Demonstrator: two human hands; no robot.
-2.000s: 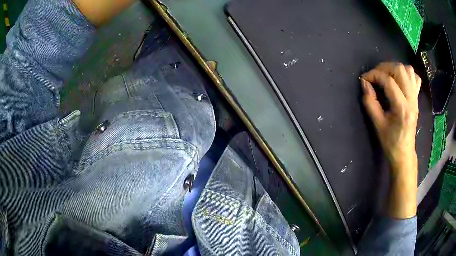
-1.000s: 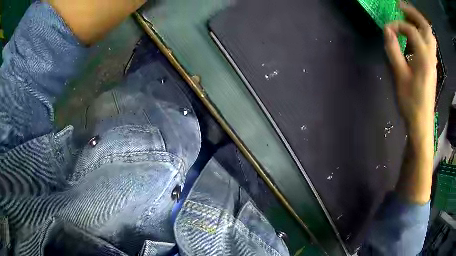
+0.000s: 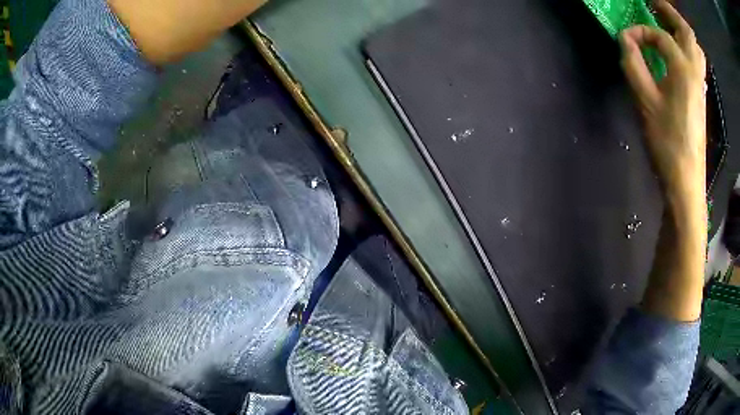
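Observation:
A bright green PCB panel (image 3: 604, 11) shows at the top right, cut off by the picture's top edge. My right hand (image 3: 672, 91) is bare and lies over the panel's near end. Its thumb and index fingertips meet in a ring, with green showing through the ring; the other fingers reach past the panel's edge. Whether a small component sits between the fingertips cannot be seen. My left forearm crosses the top left, but the left hand is beyond the top edge.
A black mat (image 3: 519, 174) with scattered light specks lies on the grey-green bench top (image 3: 381, 154). A brownish bench edge (image 3: 365, 190) runs diagonally beside my denim clothing. More green boards (image 3: 720, 312) stand at the right edge. A dark tray's rim shows beyond my right wrist.
My right hand has moved from above the mat up and away to the green panel, where it now stays. The panel shows differently as the view shifted slightly.

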